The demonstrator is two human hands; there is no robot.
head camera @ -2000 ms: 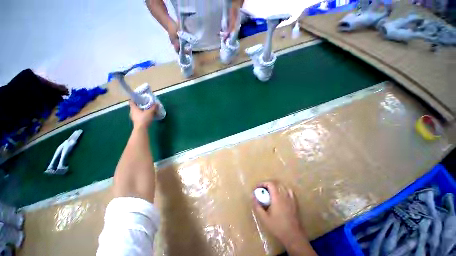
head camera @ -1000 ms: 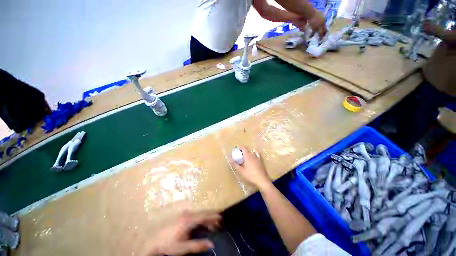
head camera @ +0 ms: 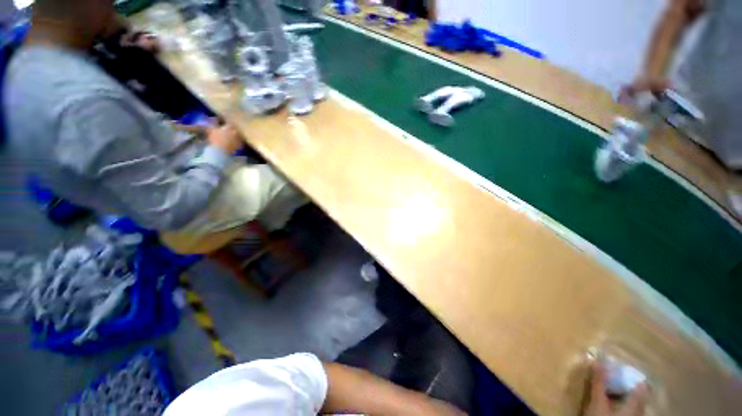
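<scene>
My right hand (head camera: pixel 600 395) is at the bottom right over the bench, cut off by the lower edge and blurred. It is closed around a small white glue bottle (head camera: pixel 625 378). My left forearm crosses the bottom edge from a white sleeve; the left hand itself is out of the picture. On the green belt, a part-assembled body (head camera: pixel 620 150) stands at the right, blurred, near a person's hand. A pair of slim grey-white legs (head camera: pixel 450 103) lies on the belt at upper centre.
A seated person in grey (head camera: pixel 122 146) is on the left, by several grey-white bodies (head camera: pixel 281 81) standing at the bench's far end. Blue crates (head camera: pixel 154 305) of grey parts are on the floor at lower left. Blue parts (head camera: pixel 462 37) lie across the belt. Another person stands upper right.
The view has swung left, bringing in the seated person and floor crates; the parts crate and tape roll have left view. My left hand has left the picture. The right hand still holds the bottle.
</scene>
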